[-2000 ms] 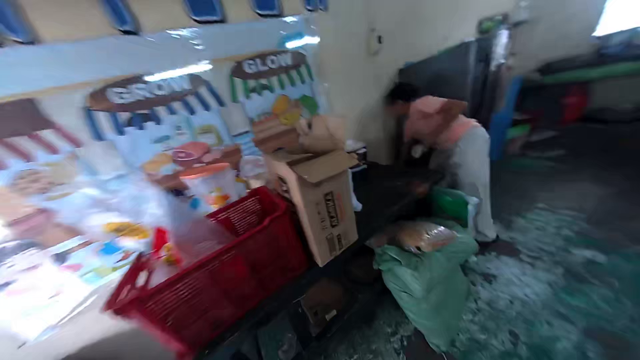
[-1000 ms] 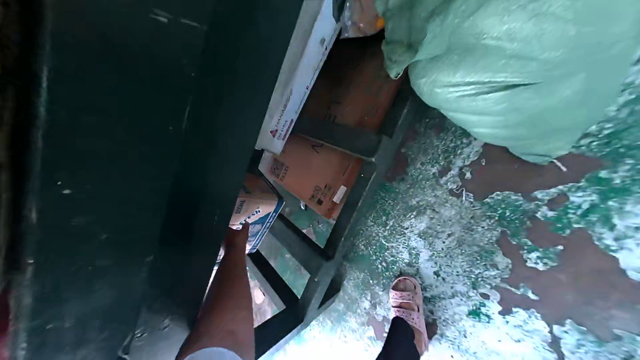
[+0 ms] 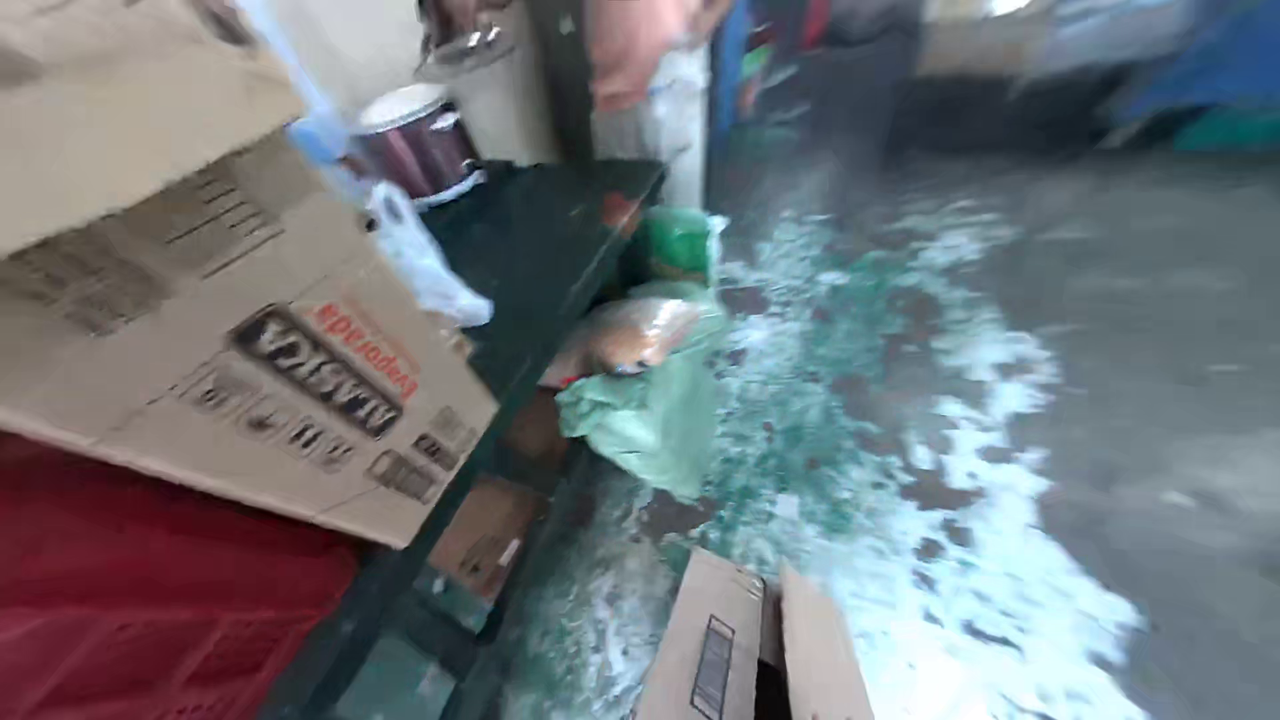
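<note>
Neither of my hands shows in the head view now, so what they hold cannot be seen. Low in the frame is an open cardboard box (image 3: 700,650) with raised flaps, over the worn green floor; what supports it is hidden. A large Alaska cardboard carton (image 3: 250,350) stands tilted in view at the left, on the dark table (image 3: 530,235). Beside it lies a white plastic bag (image 3: 420,260). At the lower left is a red plastic crate (image 3: 150,590).
A dark red drum-like container (image 3: 415,145) stands at the table's back. Along the table's side are a green sack (image 3: 660,410), a clear bag (image 3: 640,335) and a green bin (image 3: 680,240). Another carton (image 3: 485,535) sits beneath. A person (image 3: 640,60) stands beyond.
One second ago an arm reached to a small box under the table; now no arm shows and an open cardboard box is at the bottom. The view has swung up.
</note>
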